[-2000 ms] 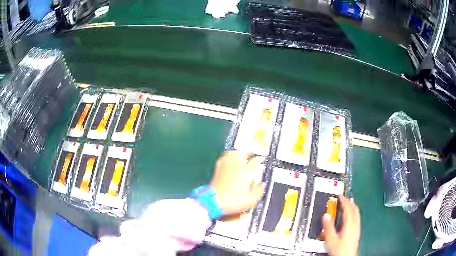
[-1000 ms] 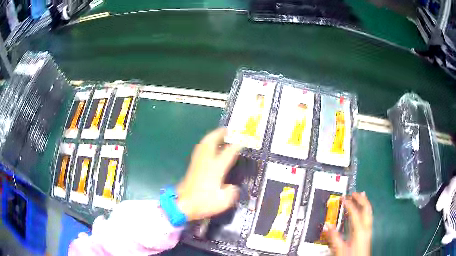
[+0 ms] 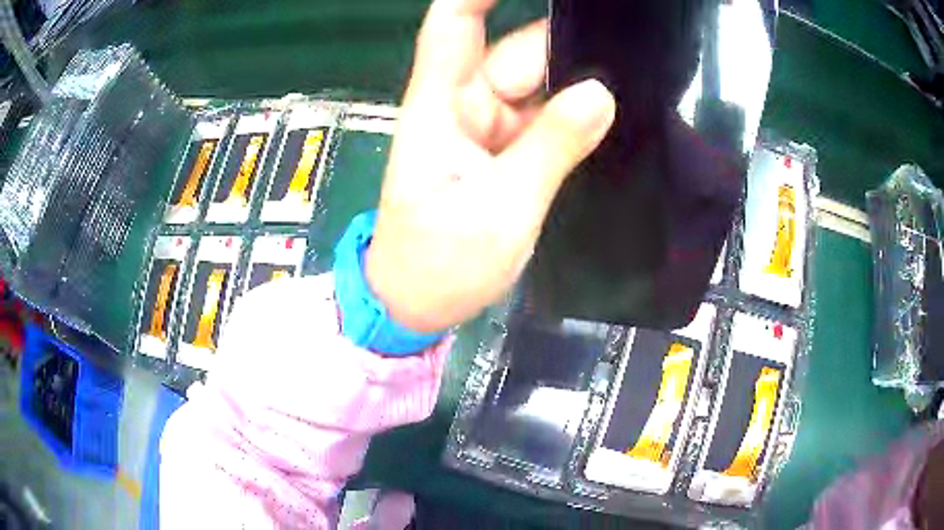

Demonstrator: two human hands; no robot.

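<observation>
My left hand point(image 3: 466, 176), with a blue wristband, grips a phone screen point(image 3: 642, 207) by its left edge, thumb on its glossy black front. The screen is raised close to the camera over the six-pocket tray point(image 3: 518, 471). The tray's lower-left pocket holds no screen. Screens with orange flex cables lie in its lower-middle point(image 3: 621, 445), lower-right point(image 3: 745, 414) and upper-right pockets. The raised screen hides most of the other upper pockets. My right hand is not clearly in view; only a pink sleeve and a dark brownish patch show at the lower right edge.
A second six-pocket tray point(image 3: 243, 226) with screens lies at the left, partly covered by my left sleeve. A stack of clear blister trays point(image 3: 78, 166) stands beyond it. A clear wrapped pack point(image 3: 911, 280) is at the right. A blue bin point(image 3: 98, 414) is at lower left.
My left hand has moved up and holds a screen near the camera. My right hand has left the tray's lower-right screen. The view has shifted, so the trays appear further right.
</observation>
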